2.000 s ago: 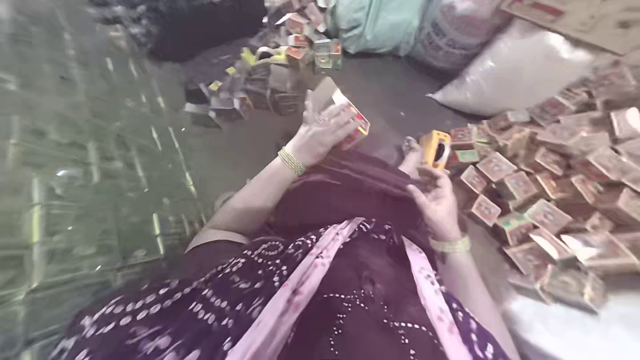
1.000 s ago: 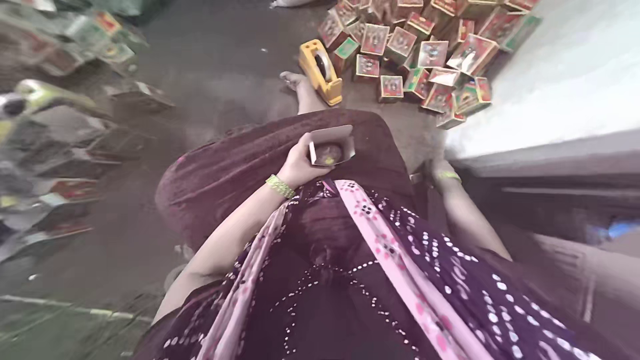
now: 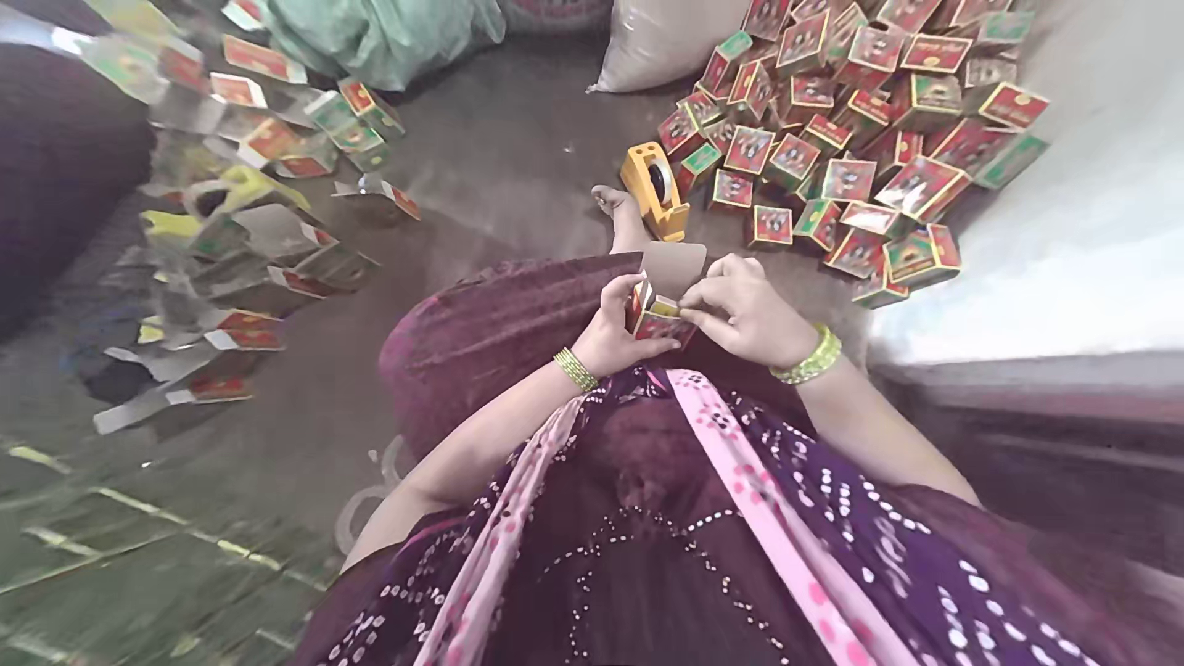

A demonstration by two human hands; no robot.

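Observation:
A small red printed cardboard box (image 3: 660,324) stands over my lap with its grey-brown lid flap raised. My left hand (image 3: 622,331) grips it from the left, thumb along the near side. At the box's open top, on the right, my right hand (image 3: 746,314) has its fingertips at the edge; whether they pinch something is too small to tell. A yellow tape dispenser (image 3: 655,190) with a roll in it lies on the floor just beyond the box, beside my bare foot (image 3: 618,213).
Many red and green boxes (image 3: 794,157) are heaped at the upper right, by a white surface (image 3: 1101,231). Opened boxes (image 3: 268,231) lie scattered at the left. A green sack (image 3: 379,37) and a whitish sack (image 3: 661,42) stand at the far side.
My right hand has come from the right side to the box, which my left hand held a second ago. The view has swung between frames.

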